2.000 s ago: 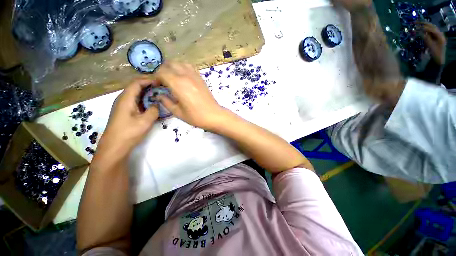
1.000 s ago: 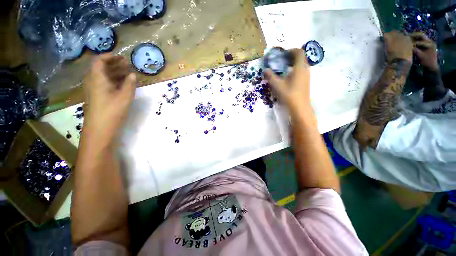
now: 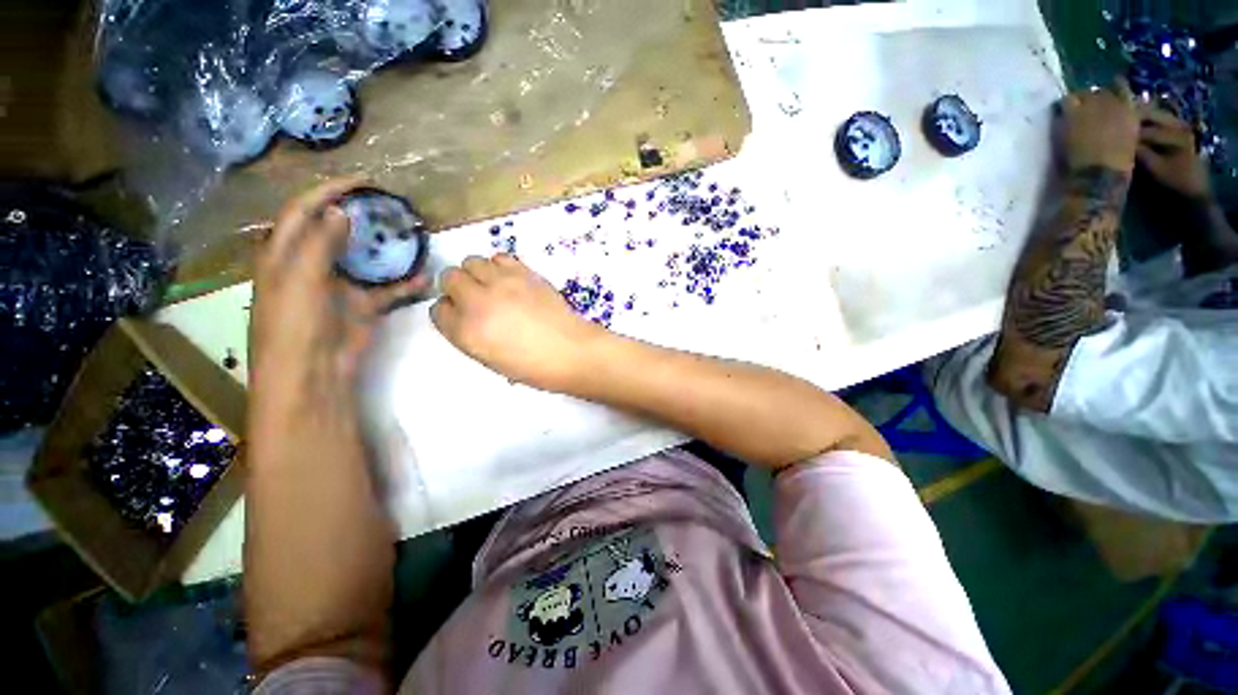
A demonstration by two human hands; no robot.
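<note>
My left hand (image 3: 310, 265) holds a round wheel-like disc (image 3: 382, 239) by its left edge, its pale blue-white face with dark holes turned up. My right hand (image 3: 496, 319) is just right of the disc, low over the white sheet (image 3: 570, 407), fingers curled; whether it holds a small part is hidden. Small shiny purple-blue parts (image 3: 713, 251) lie loose on the sheet to the right of my right hand, and a few lie beside it. Two discs (image 3: 868, 144) (image 3: 953, 125) sit apart on the sheet at the right.
A clear plastic bag (image 3: 204, 82) covers several discs on the yellow-brown board (image 3: 570, 95). An open carton (image 3: 82, 496) of dark glittering parts stands at the left. Another person's tattooed arm (image 3: 1066, 285) rests at the sheet's right end, near a shiny pile (image 3: 1161, 61).
My right hand has left its disc on the sheet at the right and come back to the left. My left hand has taken hold of the disc that lay on the board.
</note>
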